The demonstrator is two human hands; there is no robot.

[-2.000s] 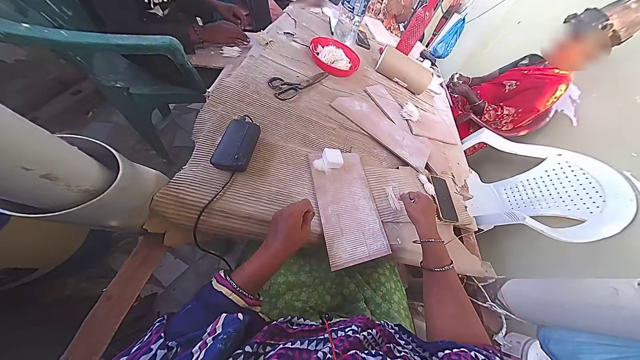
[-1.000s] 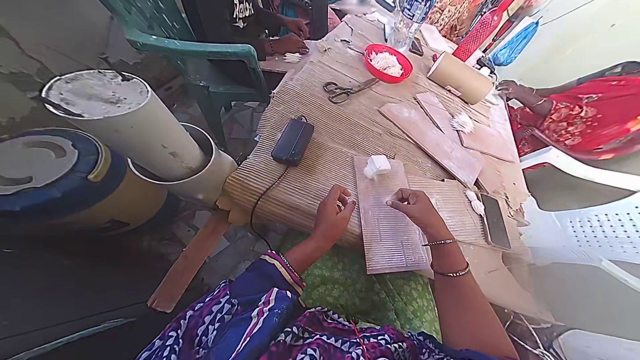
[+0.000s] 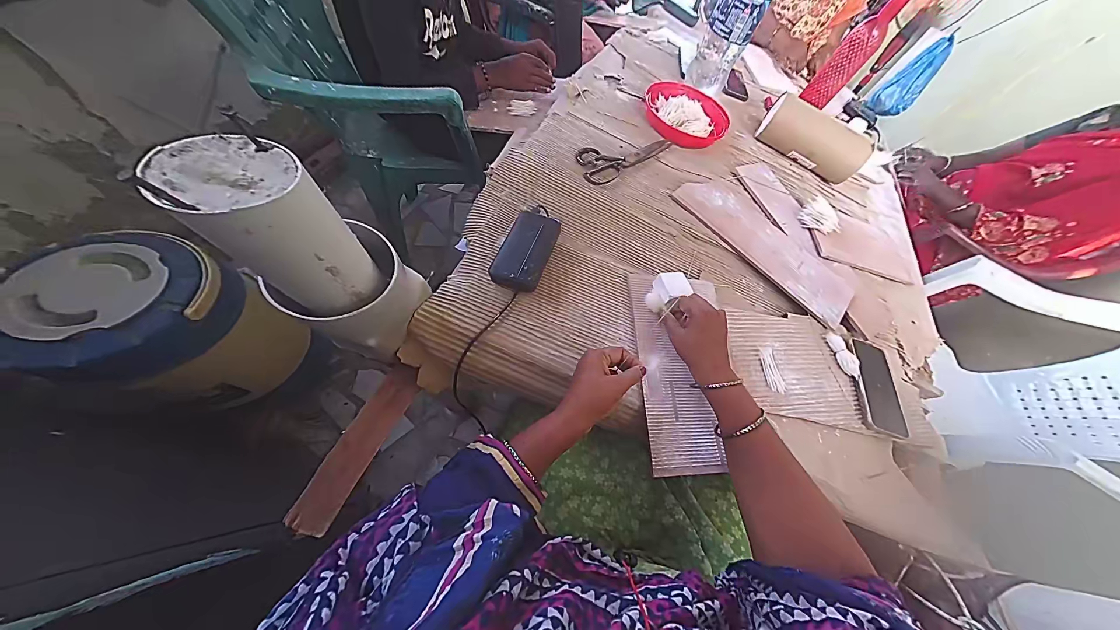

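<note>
My right hand (image 3: 698, 334) reaches over the upper part of a flat ridged board (image 3: 678, 420), its fingertips at a white cotton tuft (image 3: 658, 299) beside a small white block (image 3: 672, 285). Whether those fingers grip any cotton is unclear. Just left of the board, my left hand (image 3: 608, 381) has thumb and forefinger pinched together; I cannot tell if something thin is between them. To the right of the board lies a small bunch of thin white sticks or wicks (image 3: 773, 370) on corrugated cardboard (image 3: 805, 350).
Around the table are a black adapter box (image 3: 525, 249) with its cable, scissors (image 3: 621, 162), a red bowl (image 3: 723, 122) of white pieces, a cardboard tube (image 3: 814, 138), more boards (image 3: 761, 245) and a phone (image 3: 880, 388). Co-workers sit at the far left and right. A water cooler (image 3: 131, 324) stands left.
My right hand has moved forward to the cotton at the board's upper end, from over the board's middle. The white bunch beside the board is now uncovered. The view has swung left since the oldest frame.
</note>
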